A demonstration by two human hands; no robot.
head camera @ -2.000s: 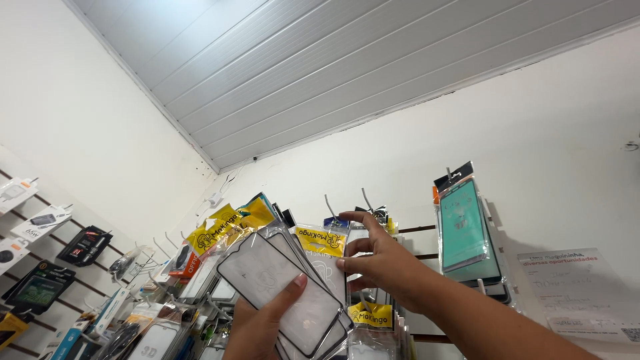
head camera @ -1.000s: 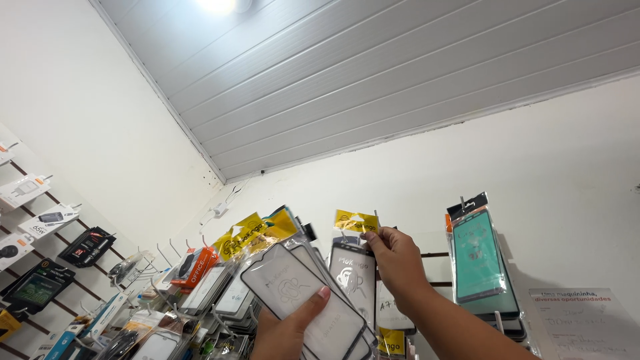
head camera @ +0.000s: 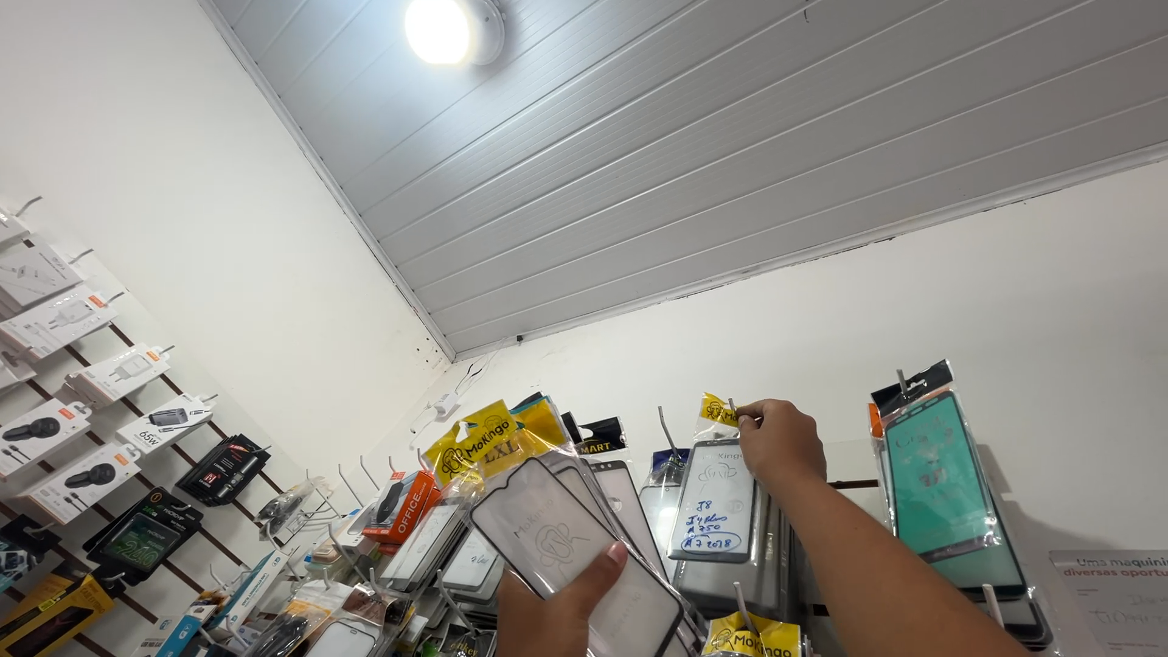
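Note:
My left hand (head camera: 584,593) grips a fanned stack of phone screen protectors (head camera: 557,529) in clear bags with yellow header cards, its thumb across the front one. To its right, my right hand (head camera: 783,443) is raised at a metal wall hook, fingers pinching the yellow header of a bagged screen protector (head camera: 718,502) that bears blue handwriting. That pack hangs in front of others on or near the hook; whether the hook passes through its hole cannot be told.
Green-backed screen protectors (head camera: 940,474) hang at the right, beside a paper notice (head camera: 1109,598). Boxed chargers (head camera: 59,319) hang on a slatted panel at the left. An orange box (head camera: 399,506) and several bare hook ends (head camera: 365,470) stand left of my left hand.
My right hand has moved the pinched pack up to the wall hook. My left hand keeps its stack. The view has shifted, bringing more of the ceiling lamp in.

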